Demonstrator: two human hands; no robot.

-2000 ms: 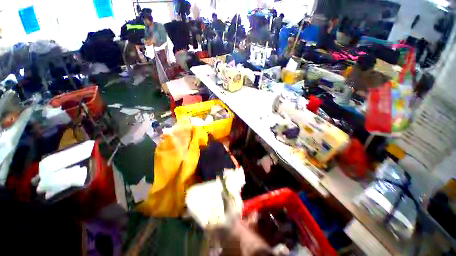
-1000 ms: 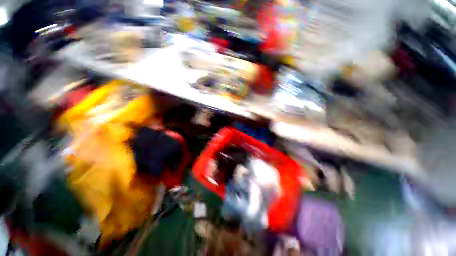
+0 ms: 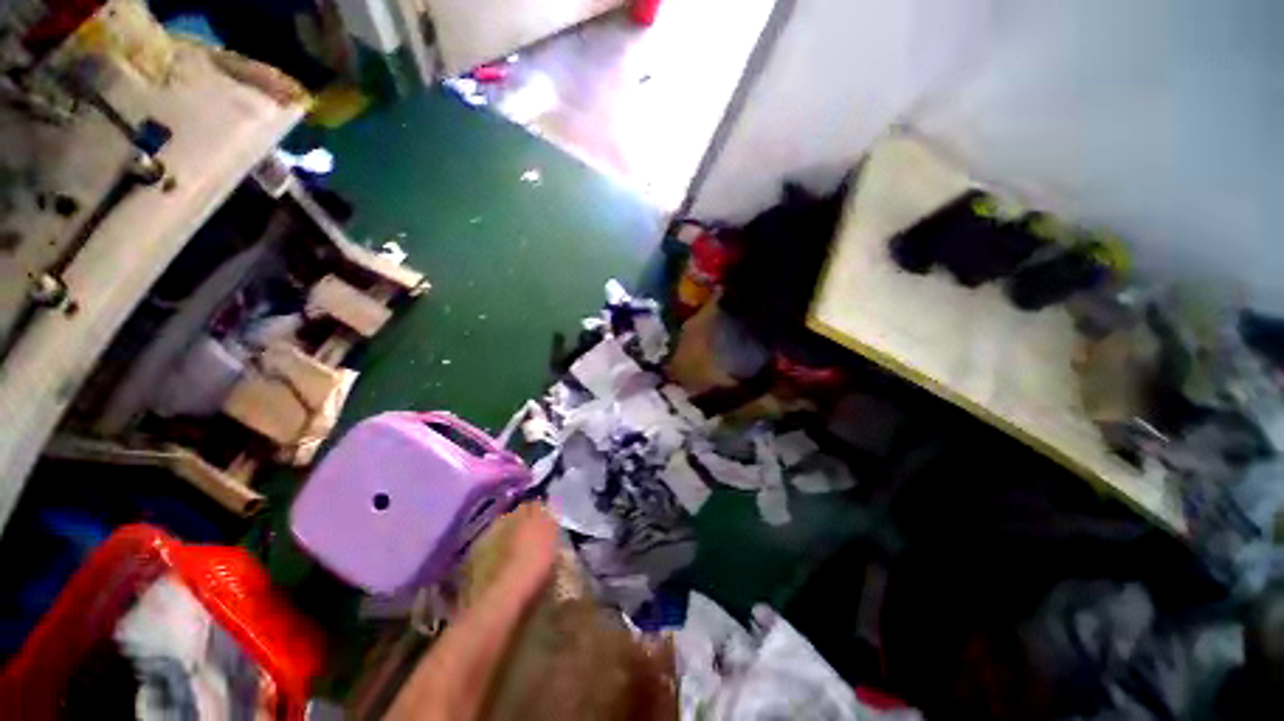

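A blurred bare hand, seemingly my left hand, shows as a long finger shape at the bottom, left of centre, cut off by the lower edge. Its grip cannot be told. A brown blurred form lies directly beside it. Just beyond is a light purple plastic stool with a dark hole. Whitish crumpled fabric lies at the bottom centre, right of the brown form. My right hand is not in view.
A red crate with pale pieces is bottom left. A worktable and wooden frame with cardboard stand left. Fabric scraps litter the green floor. A pale board with dark rolls is right; a bright doorway opens at the top.
The view has swung right and down, away from the sewing tables and yellow fabric. The red crate has shifted to the lower left. The cream fabric near the hand earlier cannot be identified now.
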